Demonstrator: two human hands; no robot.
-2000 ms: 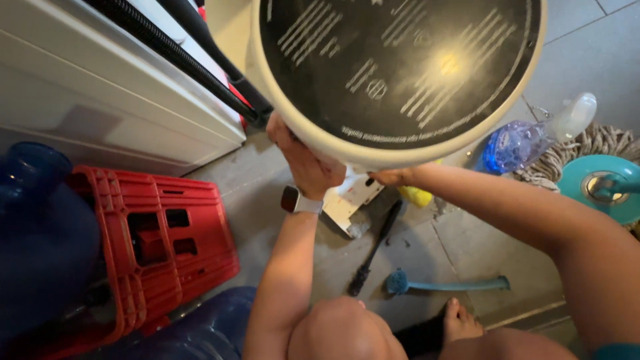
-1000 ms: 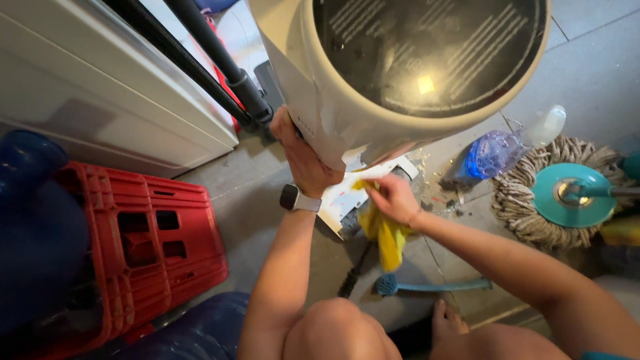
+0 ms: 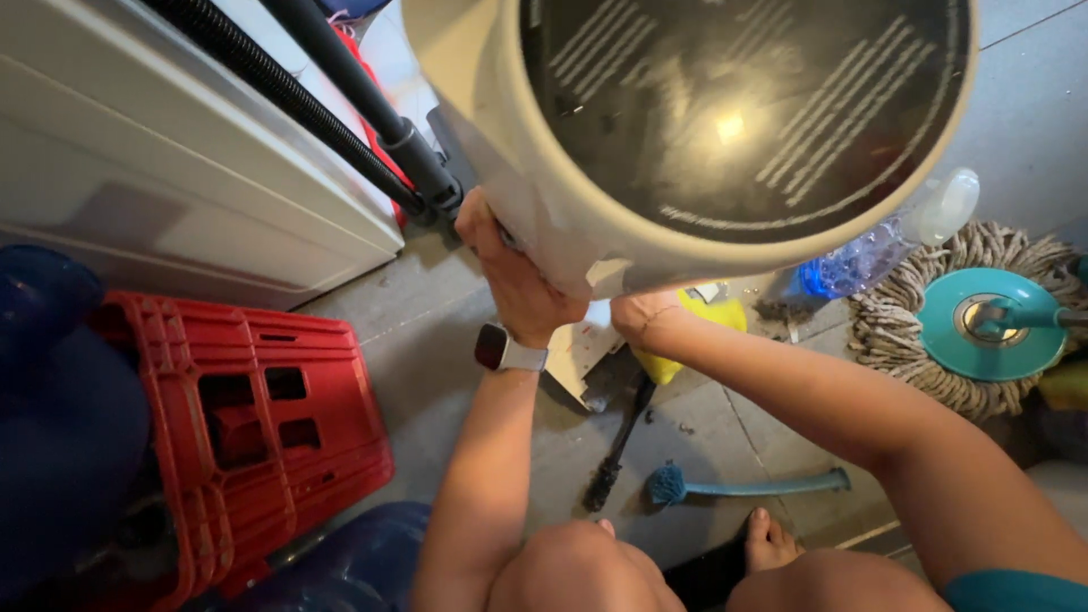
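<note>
A large cream appliance [image 3: 586, 229] with a rounded body and a dark, glossy round lid bearing writing fills the top centre. My left hand [image 3: 518, 285], with a watch at the wrist, grips its near left side. My right hand [image 3: 650, 319] is just below the body, partly hidden by it, with a yellow cloth [image 3: 714, 314] at its fingers; its fingertips are out of sight. Beneath both hands a whitish flat piece [image 3: 582, 344] lies on the grey tiles. A dark brush [image 3: 619, 455] and a blue dish brush [image 3: 731, 486] lie nearer to me.
At left stand a red plastic crate [image 3: 340, 399] and large blue bottles [image 3: 68, 425], beside a white appliance panel [image 3: 195, 170]. Dark tubes [image 3: 340, 68] lean at upper left. A spray bottle [image 3: 875, 246] and a mop with a teal disc [image 3: 969, 323] are at right, with dirt on the tiles.
The right hand, seen lower with the yellow cloth hanging from it one second ago, has moved up under the appliance's edge. The left hand keeps its grip on the body.
</note>
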